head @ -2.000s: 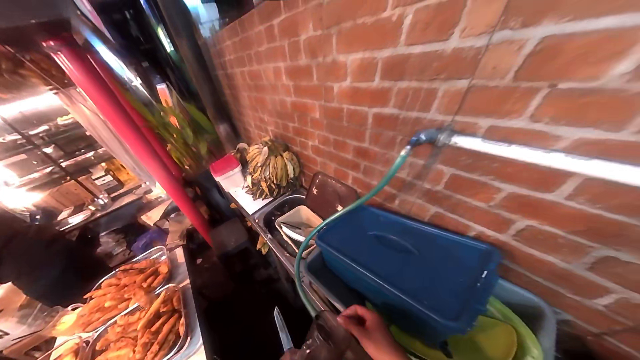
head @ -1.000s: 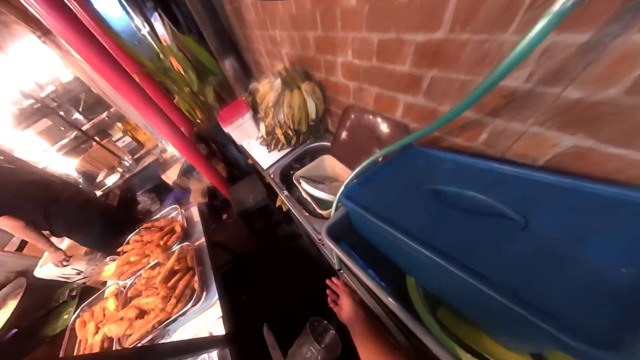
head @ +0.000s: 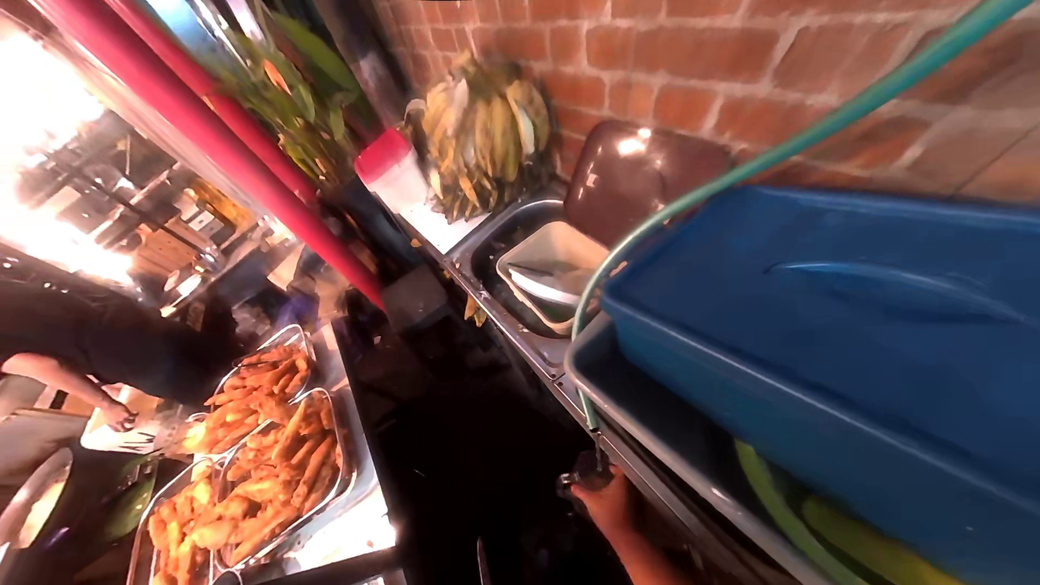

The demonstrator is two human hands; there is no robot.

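My right hand is low in the head view, beside the metal counter edge. Its fingers are curled at a small dark, shiny object just below the lower end of a green hose; whether they grip it I cannot tell. The hose runs down past a blue plastic tub, which sits in a grey tub. My left hand is out of view. A thin blade, seemingly a knife, points up from the bottom edge. Green and yellow plantains show under the blue tub.
Metal trays of fried food stand at left, near another person's hand. A cream container sits in a sink basin. Behind are a banana bunch, a red-lidded container and a brown lid.
My right hand was apart-fingered beside the counter a second ago; now its fingers are curled below the hose end. The clear cup seen low in the earlier frame no longer shows there. The view has shifted.
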